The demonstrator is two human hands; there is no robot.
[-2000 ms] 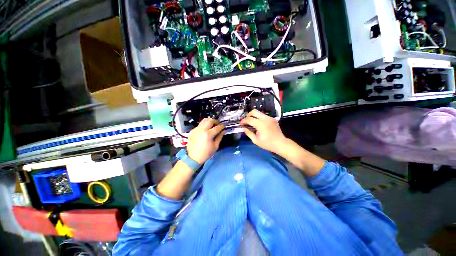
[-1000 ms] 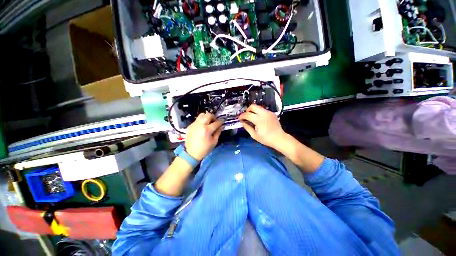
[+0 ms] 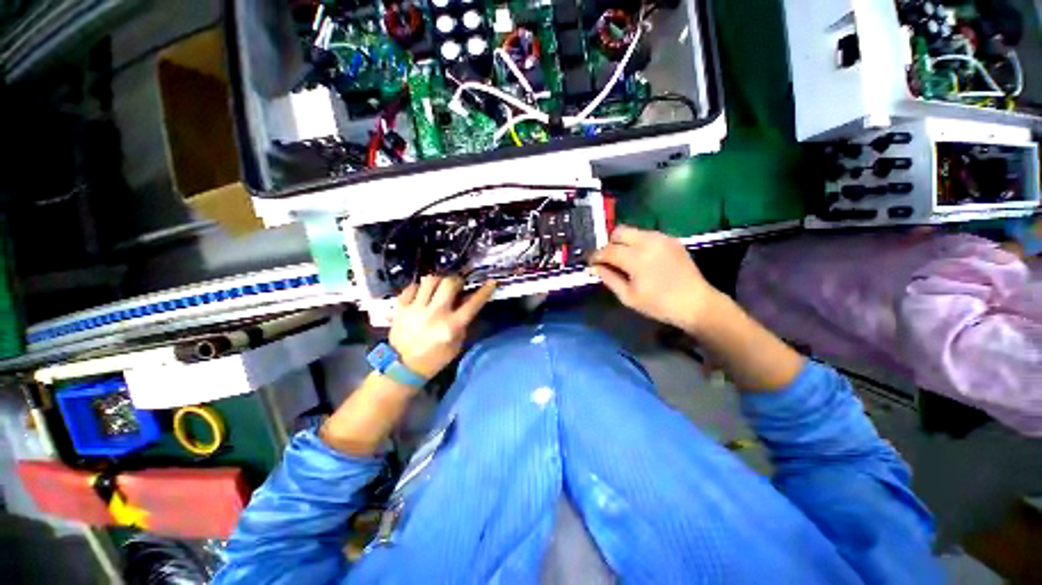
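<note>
The white wiring box (image 3: pixel 357 274) sits at the near side of the inverter housing (image 3: pixel 480 175), with dark parts and wires inside. A thin black sealing gasket (image 3: pixel 503 187) arches along the box's far edge and runs down to its near rim. My left hand (image 3: pixel 429 326) is at the near-left rim, fingertips on the thin black loop. My right hand (image 3: pixel 654 274) is at the near-right corner, thumb and fingers together on the rim; the loop's end there is mostly hidden by the fingers.
The housing holds a green circuit board (image 3: pixel 429 114). A cardboard box (image 3: pixel 206 126) is at left. The side table has a blue screw bin (image 3: pixel 109 417), a yellow tape roll (image 3: pixel 199 430) and a red foam pad (image 3: pixel 183 499). Another unit (image 3: pixel 840 103) and a person's pink sleeve (image 3: pixel 960 309) are at right.
My hands have moved apart along the near rim, the left one leftward and the right one to the right corner. The loop no longer bulges out at both sides. The pink sleeve has shifted.
</note>
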